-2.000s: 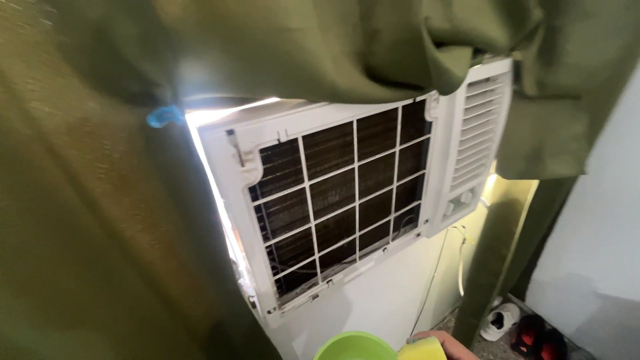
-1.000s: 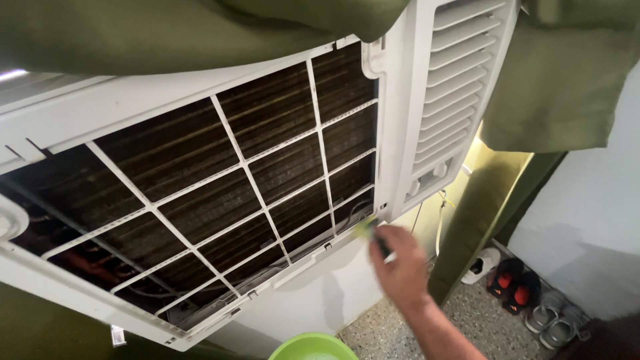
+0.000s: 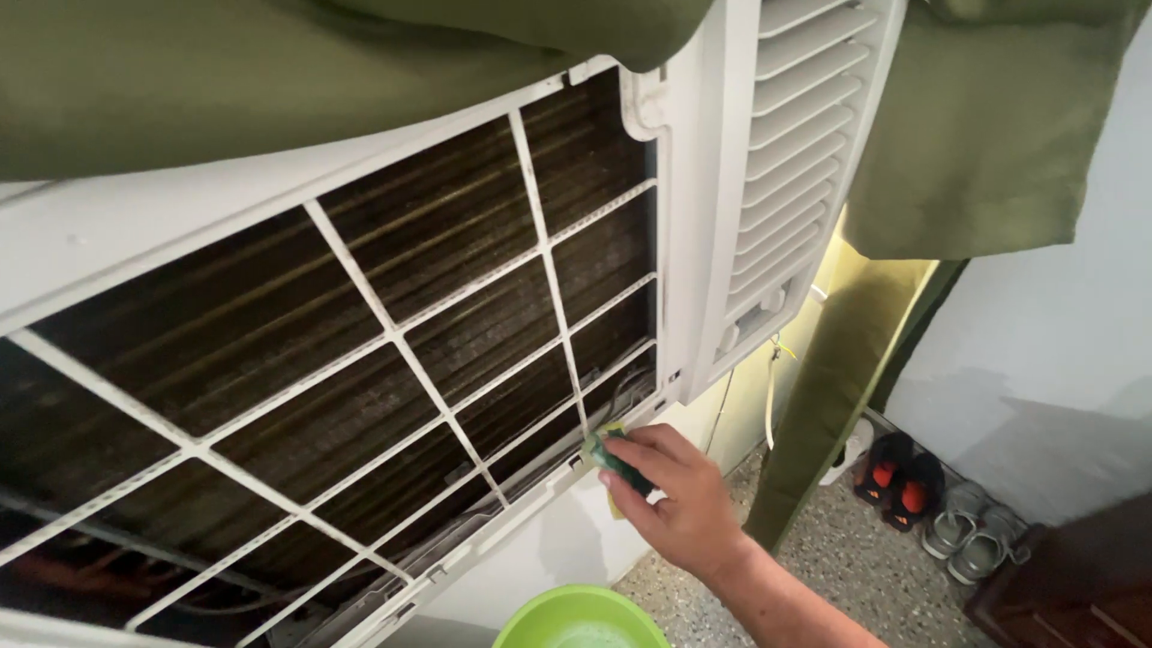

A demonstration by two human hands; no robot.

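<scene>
My right hand [image 3: 679, 499] pinches a yellow and green scouring sponge [image 3: 619, 463] between thumb and fingers. The sponge touches the lower frame edge of a white window air conditioner [image 3: 697, 225], near the bottom right of its grille. Behind the white plastic grid [image 3: 393, 335] are dark, dusty-looking coil fins [image 3: 432, 198]. A light green plastic bowl [image 3: 580, 621] is at the bottom edge, below the unit; what supports it is out of sight. My left hand is not in view.
An olive green curtain [image 3: 270, 81] drapes over the unit's top, and another part [image 3: 981, 135] hangs at the right. A thin cord [image 3: 770, 396] dangles beneath the louvres. Black and red shoes [image 3: 900, 477] and grey shoes [image 3: 972, 531] stand on the speckled floor [image 3: 810, 576] beside dark wooden furniture [image 3: 1071, 576].
The view has moved much closer to the unit. My right hand, low beside the bowl two seconds ago, has risen with the sponge to the lower frame edge.
</scene>
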